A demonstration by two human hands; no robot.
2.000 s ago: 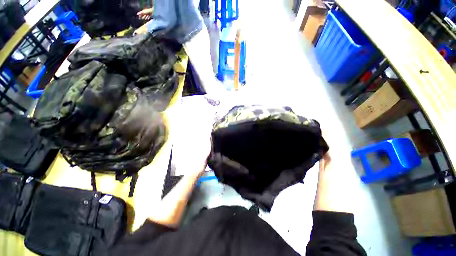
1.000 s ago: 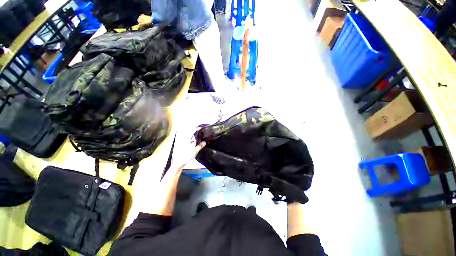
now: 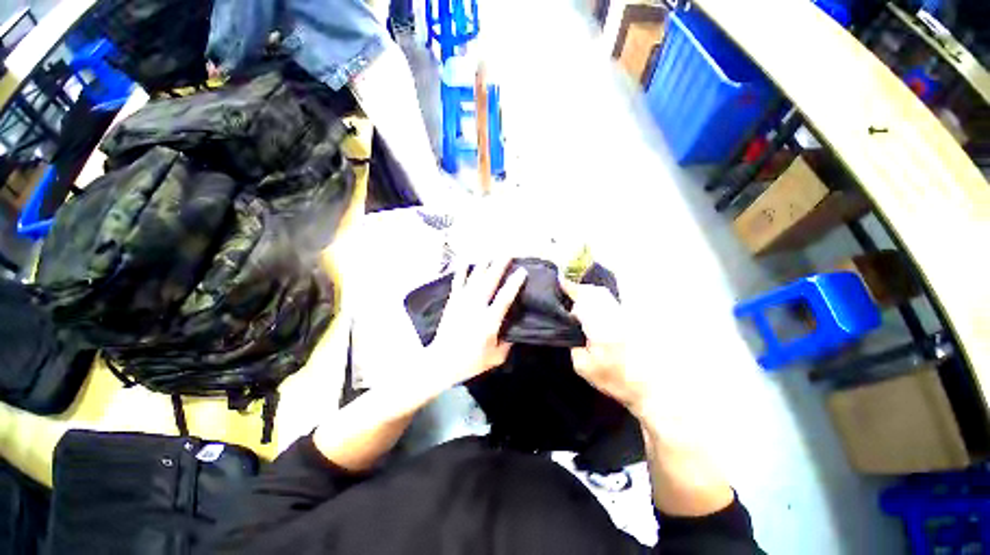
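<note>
A dark bag (image 3: 548,401) is in front of me over the white work board (image 3: 380,255), mostly black with a small camouflage patch at its far side. My left hand (image 3: 478,322) lies on its left part, fingers bent over the black fabric. My right hand (image 3: 608,341) grips the fabric on the right, thumb and fingers on the edge. A band of black fabric runs between both hands. The lower part of the bag hangs toward my body. The fingertips are partly washed out by glare.
Camouflage backpacks (image 3: 195,249) are piled on the light-wood table (image 3: 33,428) at left, with a black bag (image 3: 130,488) nearer me. A person in a denim garment (image 3: 304,38) stands beyond. A blue stool (image 3: 809,314), cardboard box (image 3: 787,206) and blue bin (image 3: 706,87) are at right.
The bag has turned and bunched up, now showing mostly black. Both hands have come closer together on its fabric. The view has shifted, so the surroundings sit further left.
</note>
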